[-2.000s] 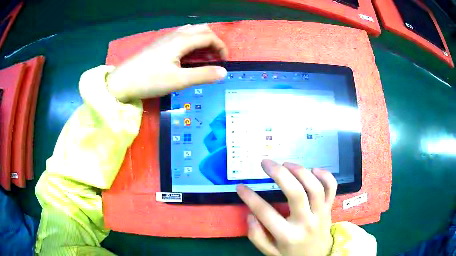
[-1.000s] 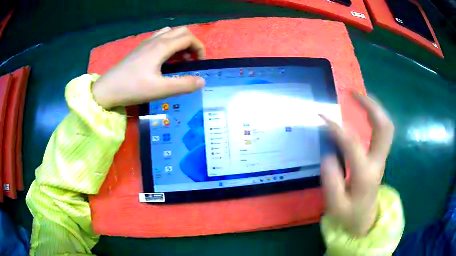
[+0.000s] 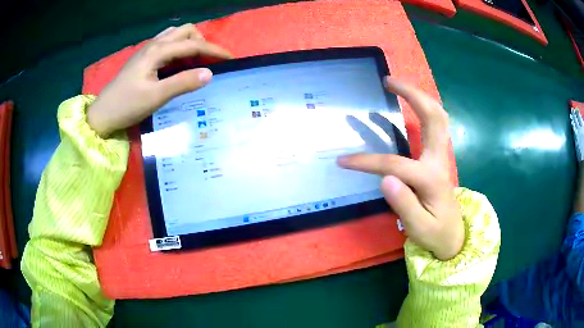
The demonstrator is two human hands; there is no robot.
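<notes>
A tablet [image 3: 275,234] lies face up on a red foam tray [image 3: 256,272], tilted slightly in the view. Its touchscreen [image 3: 256,186] is filled by a white file window with small coloured icons and a bright glare band. A barcode label [image 3: 166,243] is at its lower left corner. My left hand [image 3: 150,77] rests at the tablet's upper left edge, thumb over the corner of the screen, holding nothing. My right hand [image 3: 419,173] is over the right side, fingers apart, index finger at the screen; whether it touches cannot be told.
More red foam trays stand at the left edge [image 3: 6,186] and upper right [image 3: 506,19], one with a dark tablet. Another tray's edge shows at far right [image 3: 577,128]. A person's blue sleeve [image 3: 544,282] is at the lower right. The green tabletop [image 3: 506,109] shows glare.
The file window has grown to fill the screen. The tablet and tray sit further left and higher in view, more tilted. My right hand has moved from the lower edge to the right side.
</notes>
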